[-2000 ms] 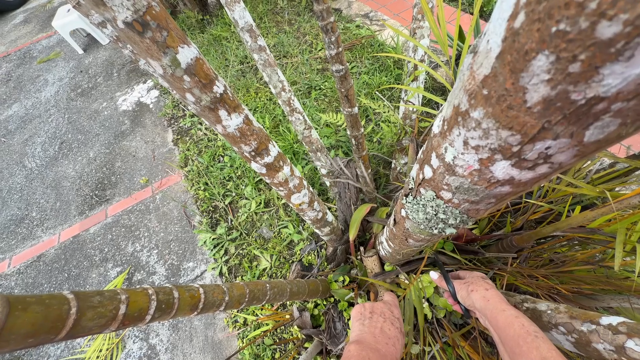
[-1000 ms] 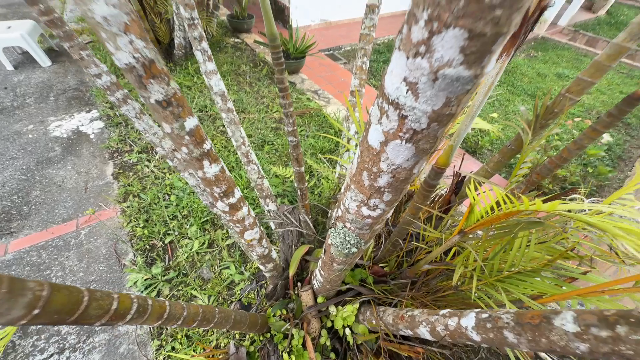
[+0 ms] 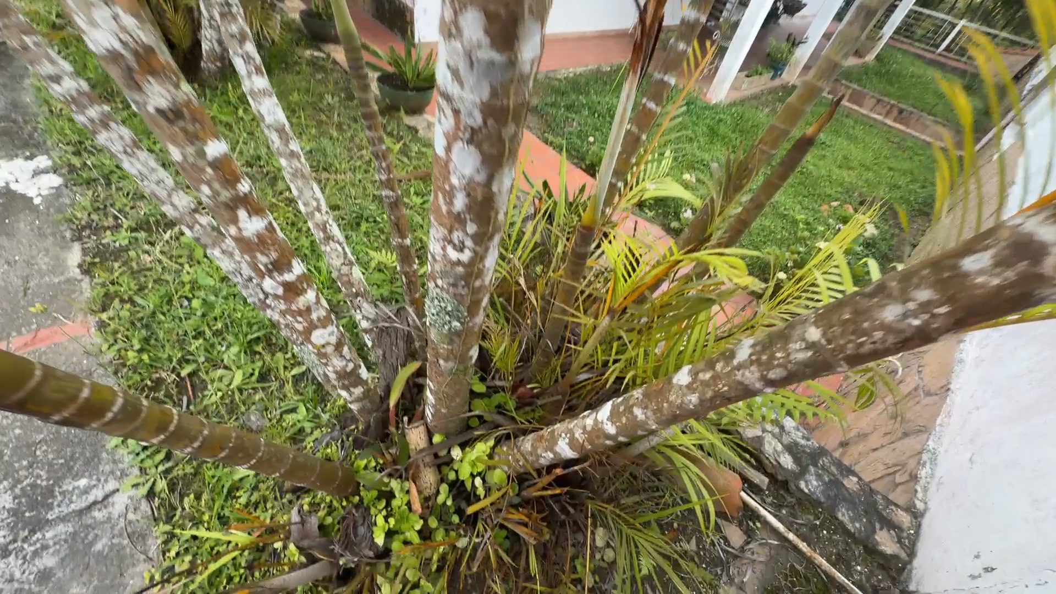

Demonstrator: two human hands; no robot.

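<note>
Neither of my hands shows in the head view now. A clump of palm stems fills the middle, with a thick lichen-spotted trunk [image 3: 474, 190] rising upright and another trunk [image 3: 718, 384] leaning far to the right. A green ringed stem [image 3: 177, 425] slants out to the left. Low at the base, a short cut stump [image 3: 422, 466] stands among small round-leaved plants [image 3: 466, 478]. Yellow-green palm fronds [image 3: 660, 338] spread to the right of the thick trunk.
White wall [image 3: 982, 462] at the right edge, with a grey rock [image 3: 825, 487] beside it. Grey pavement [image 3: 49, 272] lies at left, grass [image 3: 206, 330] behind the stems. Farther back are a potted plant [image 3: 406, 91], a red path [image 3: 553, 161] and white posts [image 3: 740, 49]. A thin stick [image 3: 800, 544] lies lower right.
Two seconds ago both my hands were at the clump's base, the right one with a dark-handled tool; both have left the view. The view has swung up and to the right.
</note>
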